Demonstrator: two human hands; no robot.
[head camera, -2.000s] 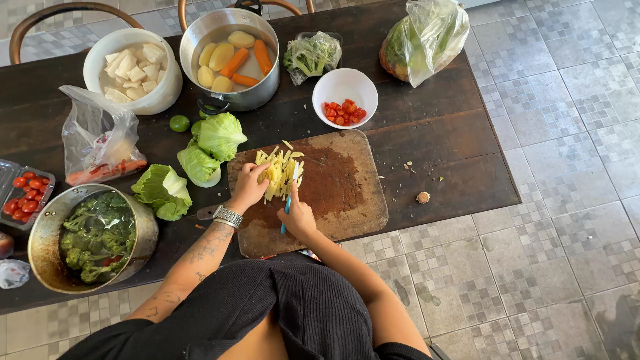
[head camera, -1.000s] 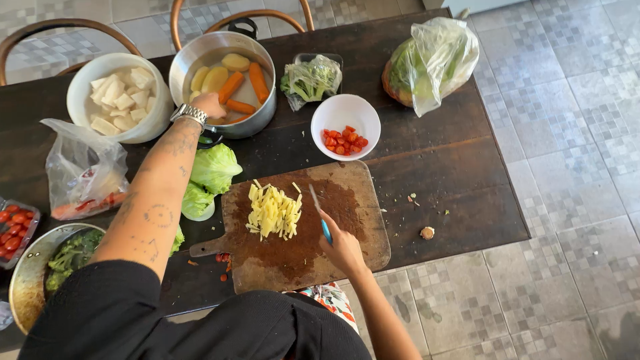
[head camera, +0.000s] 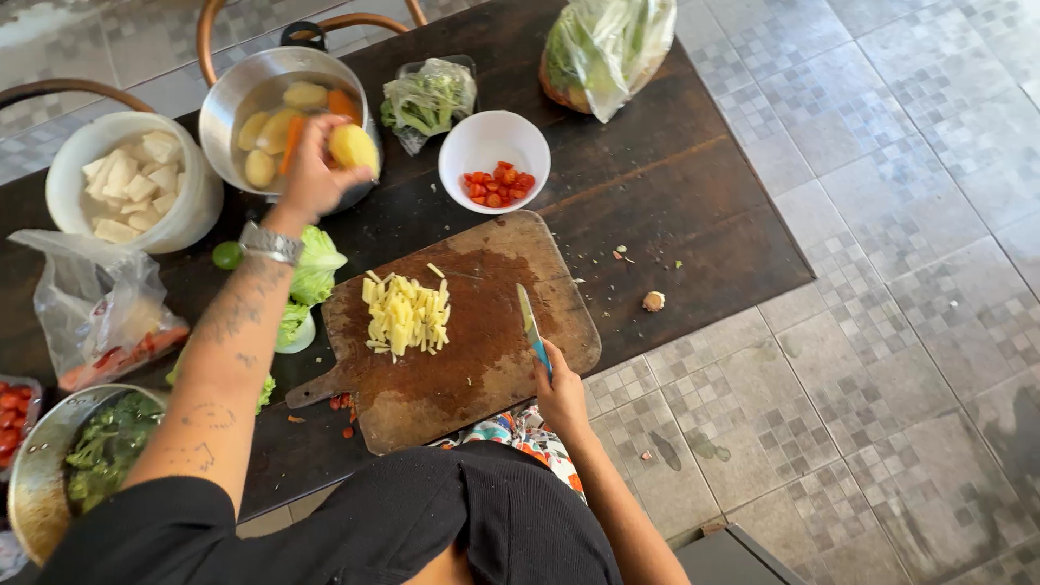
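Note:
A peeled potato (head camera: 354, 148) is gripped by my left hand (head camera: 313, 175), over the near right rim of a metal pot (head camera: 218, 130) in which potatoes and carrots lie in water. My right hand (head camera: 561, 388) holds a knife with a blue handle (head camera: 532, 329), its blade over the right part of a wooden cutting board (head camera: 487, 366). A pile of yellow cut sticks, seemingly potato (head camera: 406, 315), lies on the board's left half. Cut tomatoes (head camera: 497, 185) are in a white bowl (head camera: 528, 140) behind the board. Lettuce (head camera: 317, 268) lies left of the board.
At the left are a white tub (head camera: 61, 183) of pale chunks in liquid, a plastic bag (head camera: 89, 284), a lime (head camera: 227, 255) and a pot (head camera: 31, 479) of broccoli. Bagged greens (head camera: 431, 97) and a larger vegetable bag (head camera: 605, 53) stand at the back. Scraps dot the table (head camera: 699, 211).
My left hand has gone from the cut pile to the pot and now has a potato in its grip. My right hand has moved the knife away from the pile to the right.

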